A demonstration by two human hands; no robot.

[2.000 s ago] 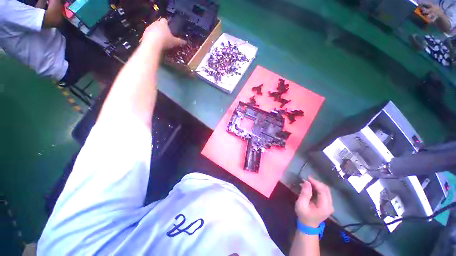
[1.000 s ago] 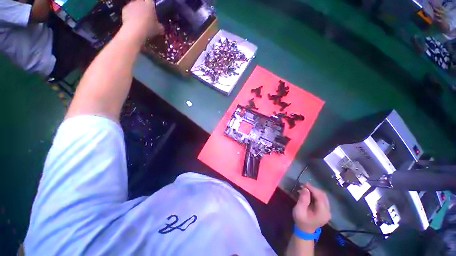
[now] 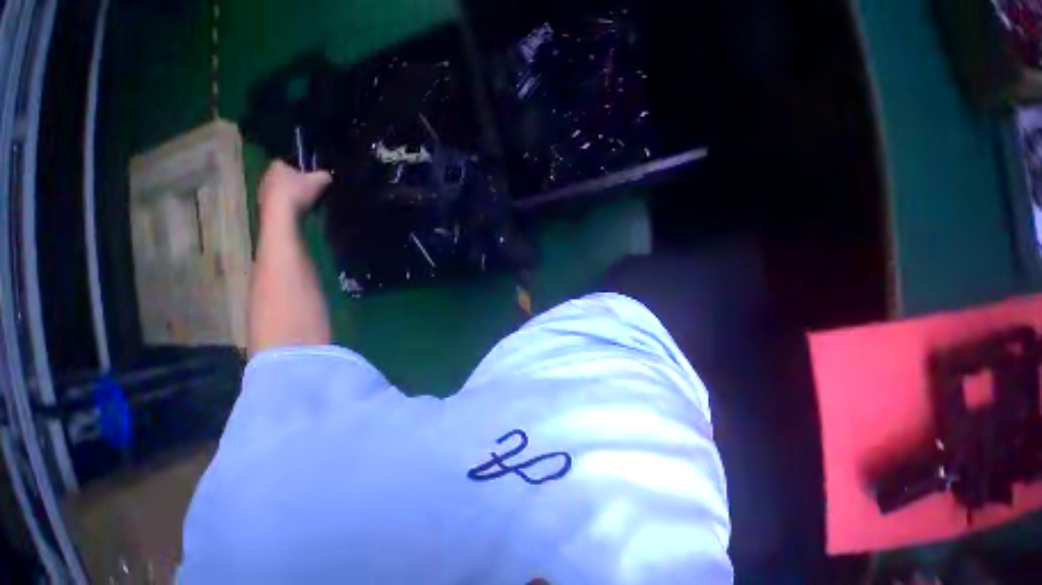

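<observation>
My left hand is stretched out at the upper left, blurred, with its fingers closed on a dark blocky housing with an opening in it. The fingertips are hard to make out against the black. Beside it is a dark heap of black housings with shiny specks. Another black housing lies on the pink-red mat at the right edge, its arm pointing lower left. A blurred skin-toned sliver at the bottom right edge may be my right hand; its state cannot be made out.
A pale wooden or cardboard panel stands left of my forearm. Metal rails run down the far left edge. A pale bar crosses beside the dark heap. The green bench is at the right, with part of the parts box in the upper right corner.
The view has swung left, away from the bench. My left hand has left the parts box area and is now at the housing stock, on a black housing. The screw feeders are out of view.
</observation>
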